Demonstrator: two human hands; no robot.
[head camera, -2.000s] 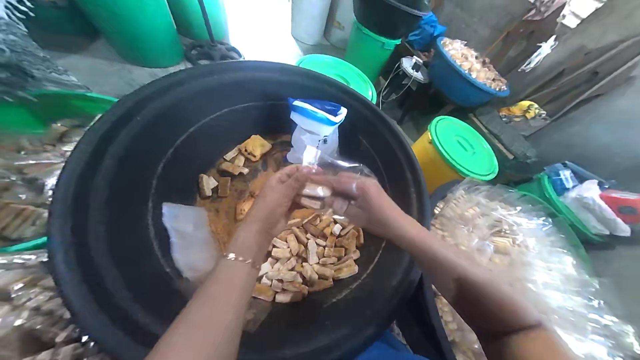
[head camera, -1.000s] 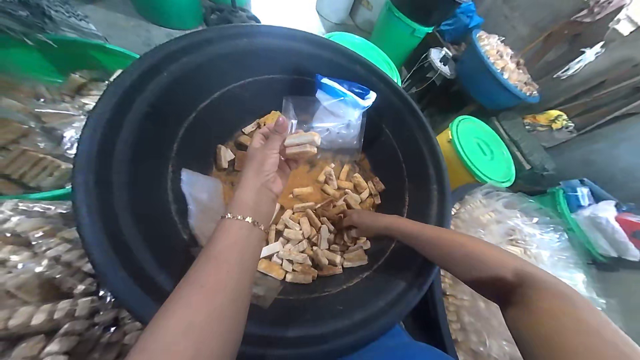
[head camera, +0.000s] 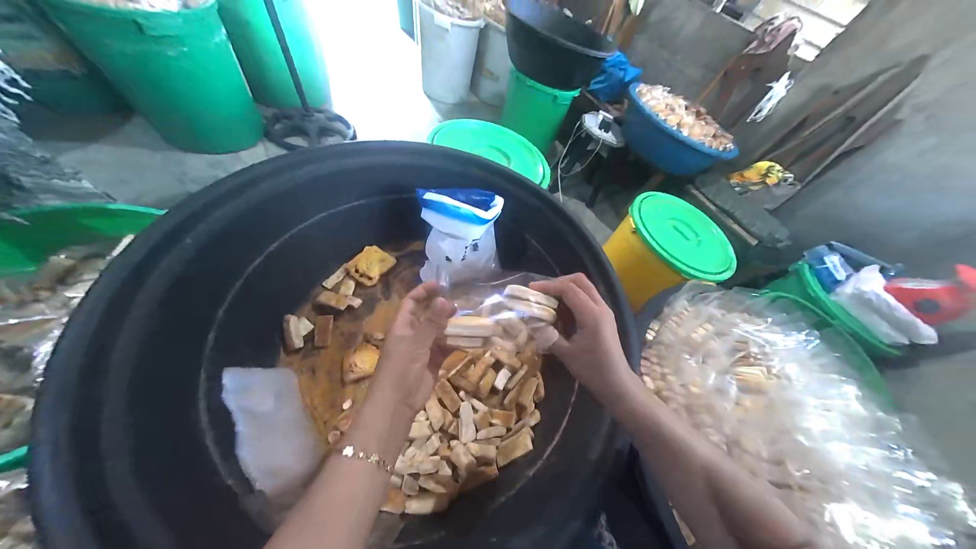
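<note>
A clear plastic bag (head camera: 496, 301) is stretched between my two hands over a large black tub (head camera: 137, 305). My left hand (head camera: 419, 328), with a bracelet at the wrist, grips the bag beside some pale biscuit-like pieces (head camera: 470, 328). On the other side my right hand (head camera: 583, 328) holds more pale pieces (head camera: 531, 301) at the bag. Below lies a heap of small browned pieces (head camera: 465, 435) on the tub's floor. Behind my hands stands a blue and white plastic pack (head camera: 460, 229). A stack of clear plastic sheets or bags (head camera: 268, 427) lies at the tub's left.
To the right are a large clear bag of packed pieces (head camera: 747, 381) and a yellow bucket with a green lid (head camera: 682, 236). A blue basin of pieces (head camera: 675, 137) stands farther back. Green drums (head camera: 168, 69) are at the back left, and a green tub (head camera: 84, 229) is beside the black one.
A second ago my left hand held pale pieces and my right hand was in the heap. Now both hands are raised together at a clear bag with pale pieces. The view has shifted somewhat.
</note>
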